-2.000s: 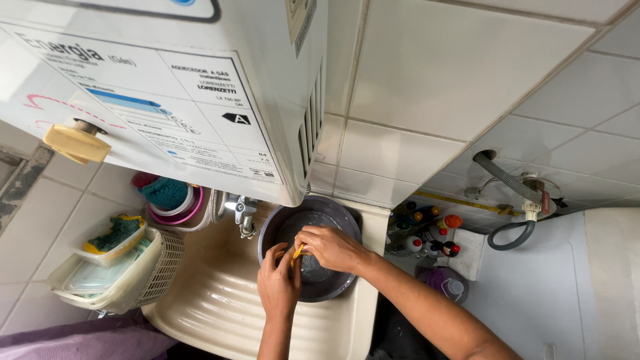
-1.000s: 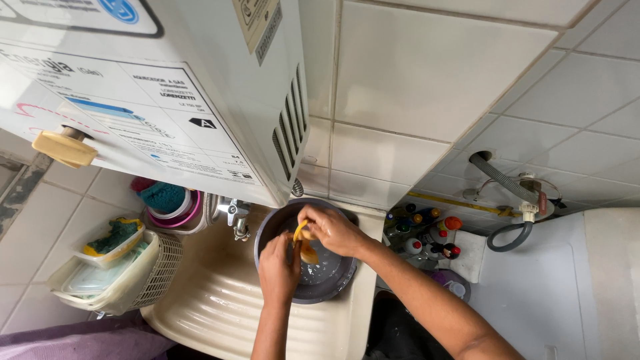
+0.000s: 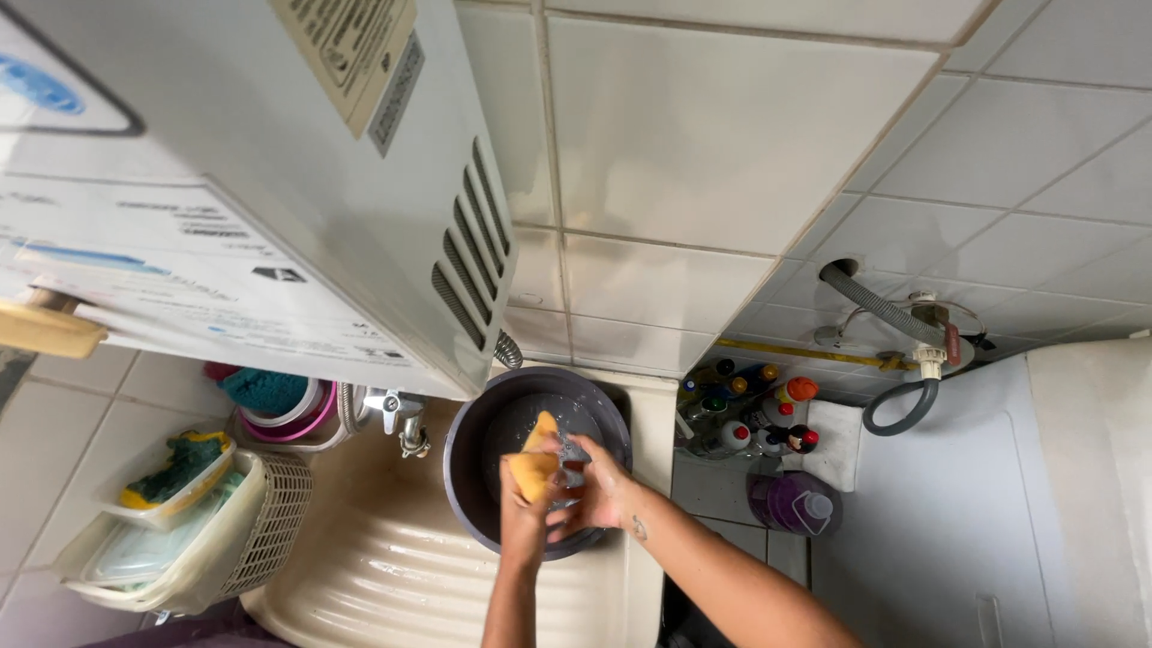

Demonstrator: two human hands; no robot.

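Observation:
My left hand (image 3: 525,513) grips a wet yellow cloth (image 3: 535,470), part of which sticks up beyond the fingers. Close beside it on the right is my right hand (image 3: 598,490), its fingers spread and suds on them; whether it touches the cloth is hard to tell. Both hands are over a dark grey round basin (image 3: 461,499) with soapy water inside. The basin sits at the right end of a beige laundry sink (image 3: 387,558) with a ribbed slope. A metal tap (image 3: 400,414) is just left of the basin.
A white gas water heater (image 3: 360,216) juts out above the sink. At the left are a plastic basket (image 3: 270,522) and a tub with a yellow and green sponge or cloth (image 3: 175,468). Several bottles (image 3: 729,436), a purple jug (image 3: 787,504) and a grey hose (image 3: 886,306) are at the right.
My right hand has opened its fingers and come down beside the left. The yellow cloth, pinched between both hands one second ago, now shows more of itself above my left hand.

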